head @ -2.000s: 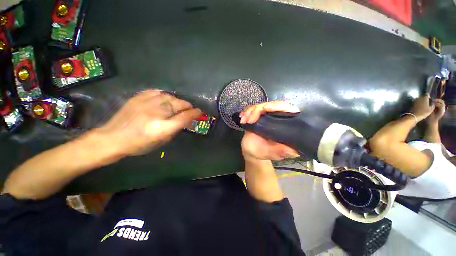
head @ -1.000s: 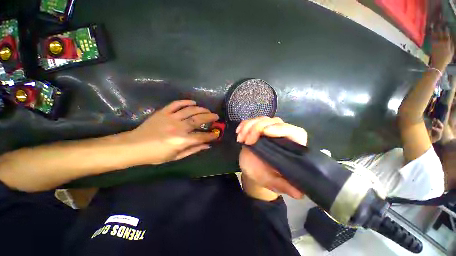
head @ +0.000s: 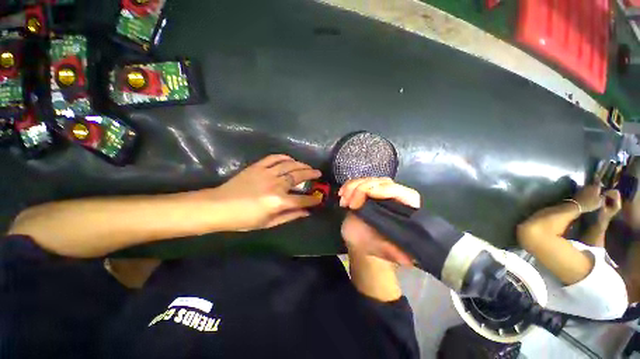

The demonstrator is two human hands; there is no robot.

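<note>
My left hand (head: 263,193) holds a small device unit (head: 319,193) on the dark bench mat. Only its red part, with a bit of gold, shows past my fingertips; the rest is hidden under the hand. My right hand (head: 373,214) is closed around the black barrel of an electric screwdriver (head: 429,238), just right of the unit. The screwdriver's tip is hidden by my fingers, so I cannot tell if it touches the unit. The round screw dish (head: 365,156), full of tiny grey screws, sits just beyond my right hand.
Several half-assembled units (head: 151,83) lie at the far left of the bench mat (head: 281,84). A red compartment tray (head: 565,38) is at the upper right, beyond the pale edge strip (head: 449,31). A white fan (head: 526,277) is at lower right, beside a co-worker's arm (head: 554,228).
Since the first frame, my left hand has moved right with the unit, towards the screwdriver. The unit has turned, showing its red part. The screwdriver's rear has tilted down.
</note>
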